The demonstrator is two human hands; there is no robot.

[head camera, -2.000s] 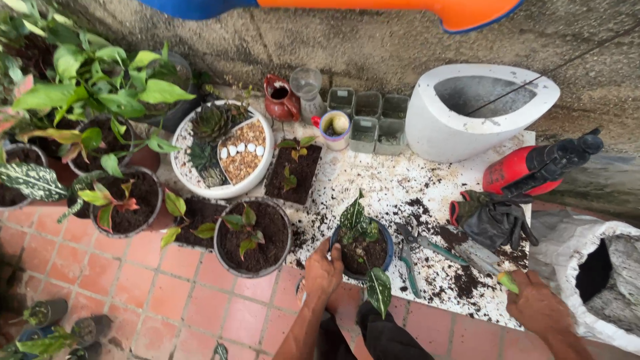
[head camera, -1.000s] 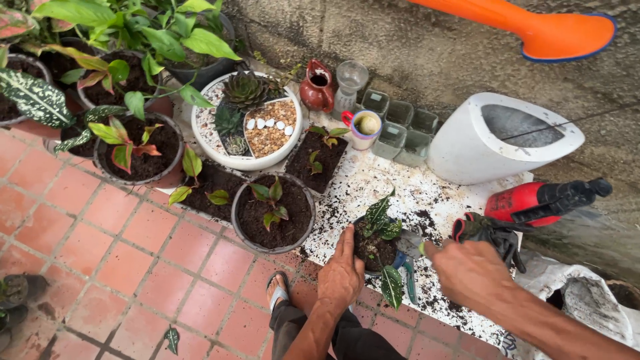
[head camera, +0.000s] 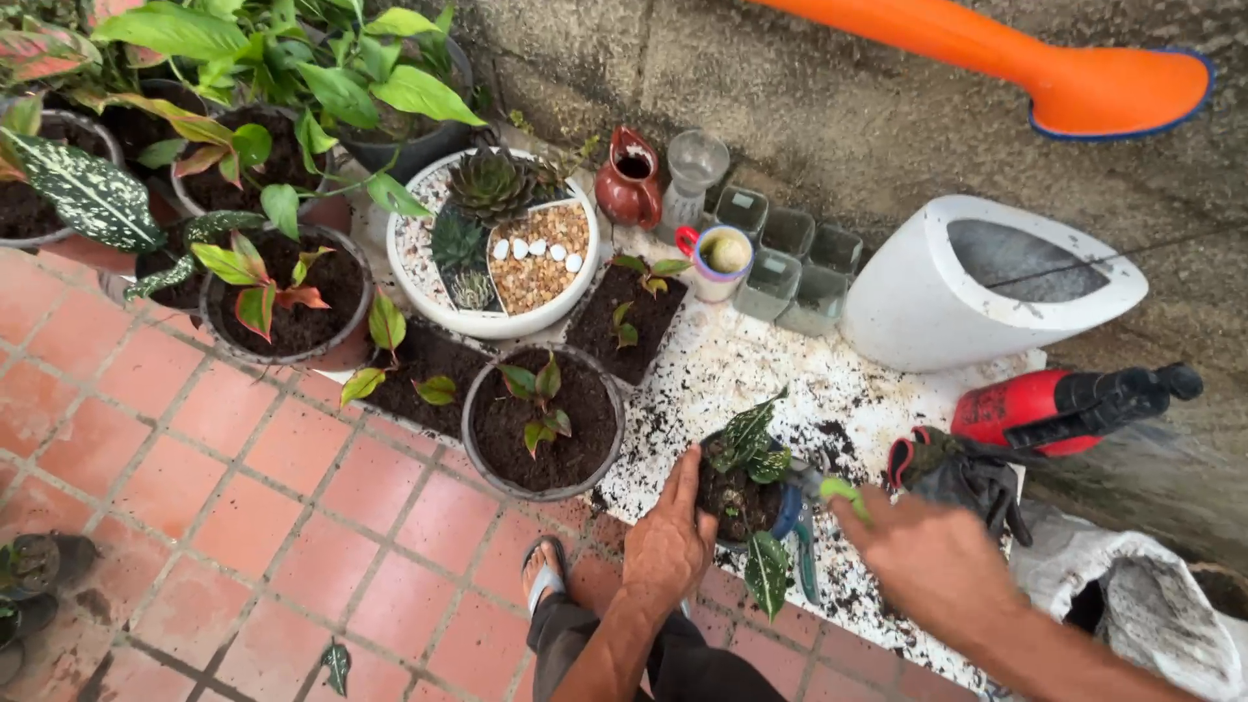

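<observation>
My left hand (head camera: 673, 536) rests against the left side of a small blue pot (head camera: 788, 512) of dark soil with a white-speckled leafy plant (head camera: 749, 444). One speckled leaf (head camera: 768, 573) hangs over the pot's near edge. On the right, my right hand (head camera: 916, 556) grips the green handle (head camera: 844, 497) of a small trowel, whose metal blade (head camera: 805, 476) is at the pot's right rim; its tip is hidden. Partly under the pot and my right hand lie pruning shears with teal handles (head camera: 806, 561).
Soil litters the white table (head camera: 741, 361). Around it are a round potted plant (head camera: 543, 421), a succulent dish (head camera: 492, 244), a mug (head camera: 721, 261), a white planter (head camera: 990, 283), a red spray bottle (head camera: 1063, 409), dark gloves (head camera: 965, 478) and a sack (head camera: 1131, 585).
Two seconds ago my right hand was at the table's right end, by the sack; it has moved left with the trowel to the pot. My left hand stays at the pot. The view has shifted.
</observation>
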